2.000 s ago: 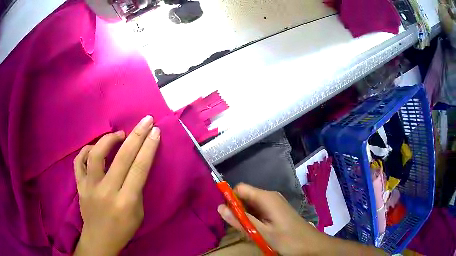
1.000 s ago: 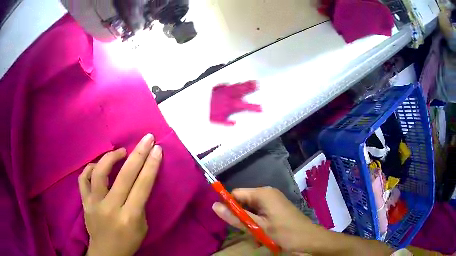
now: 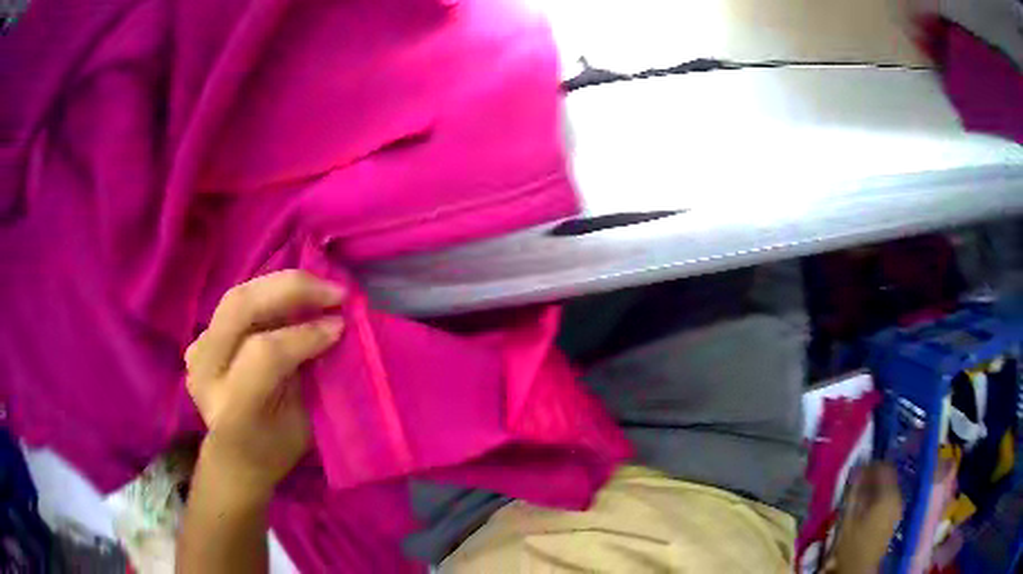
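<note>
The large magenta cloth [image 3: 112,258] drapes over the table's left side and hangs down at its front edge. My left hand [image 3: 264,359] pinches a folded, seamed part of the cloth [image 3: 443,392] between thumb and fingers, raised in front of the table edge. My right hand [image 3: 866,516] is small and blurred at the lower right, beside the magenta scraps [image 3: 839,454] and the blue basket. Its fingers are unclear and I cannot tell whether it holds anything. The orange-handled cutting tool is not visible.
The white table [image 3: 774,140] has a long front edge with a measuring tape. A blue plastic basket [image 3: 914,432] with mixed scraps stands at the lower right. Another magenta piece [image 3: 982,79] lies at the far right of the table. Grey and beige cloth covers the lap.
My left hand has gone from lying flat on the cloth to pinching and lifting it. My right hand has moved right, away from the cloth. The view has shifted, and the machine head is out of frame.
</note>
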